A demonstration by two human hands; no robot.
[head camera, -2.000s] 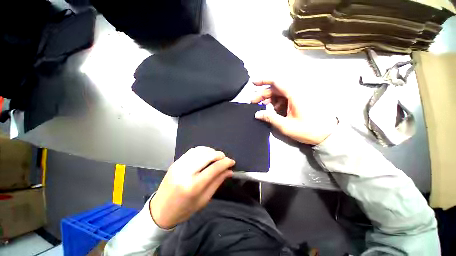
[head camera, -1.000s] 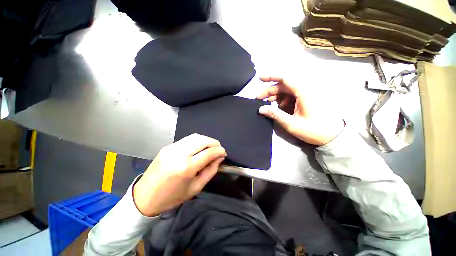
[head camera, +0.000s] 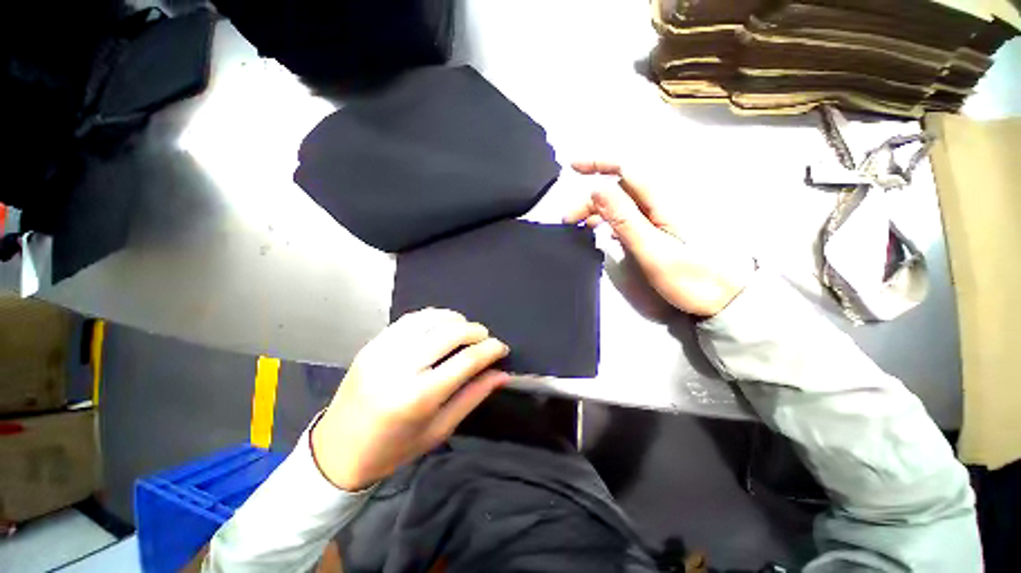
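Note:
The near pile of black cut panels (head camera: 509, 293) lies at the table's front edge, nearly rectangular. The far pile of black panels (head camera: 431, 157) has angled sides and lies just beyond it, touching its back edge. My left hand (head camera: 420, 386) grips the near pile's front left edge, with its fingers over the front edge; the thumb is hidden. My right hand (head camera: 655, 241) is at the near pile's back right corner, with fingertips at the corner and the index finger extended past it. Whether it pinches a panel I cannot tell.
A tall black stack (head camera: 347, 34) stands at the back left, with loose black bundles (head camera: 157, 67) farther left. Brown cardboard pieces (head camera: 829, 56) lie back right. A tied grey-white strap (head camera: 873, 246) and tan sheet (head camera: 985, 291) lie right. A blue crate (head camera: 185, 509) is on the floor.
The view has shifted slightly. My right thumb has moved off the near pile's top towards its back right corner. My left hand stays at the front edge.

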